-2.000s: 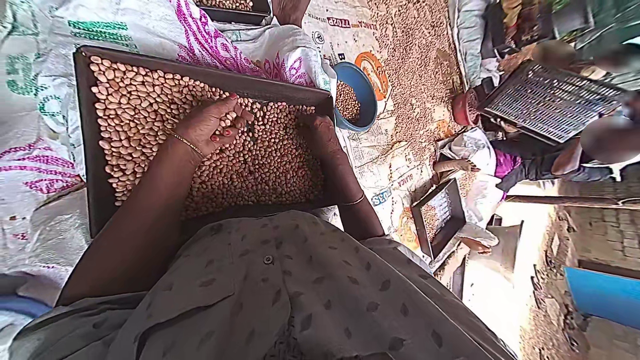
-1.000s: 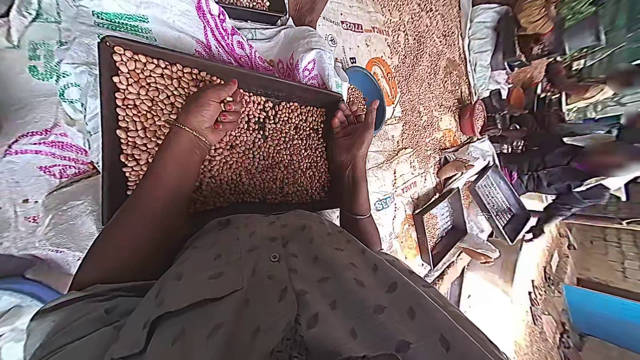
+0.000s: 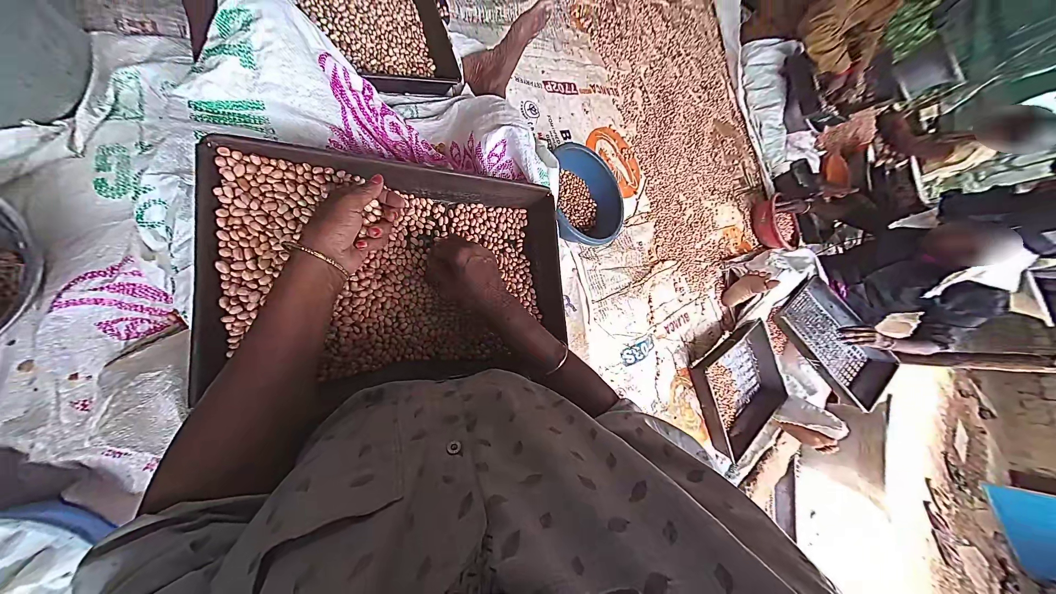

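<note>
A dark rectangular tray lies before me, spread with shelled peanuts. My left hand is over the tray's upper middle, its fingers curled round a few pale nuts; a thin gold bangle circles the wrist. Lower and to the right, my right hand reaches down among the nuts, fingers bent and their tips hidden, so what it holds cannot be told. Just beyond the tray's right edge stands a blue bowl with more nuts in it.
Printed woven sacks surround the tray. Another tray of nuts and a bare foot are beyond it. Nuts cover the ground sheet. At right are a red bowl, more trays and a person holding a perforated tray.
My right hand was raised open near the blue bowl one second ago; it has come back left and down into the nuts. My left hand remains curled over the tray.
</note>
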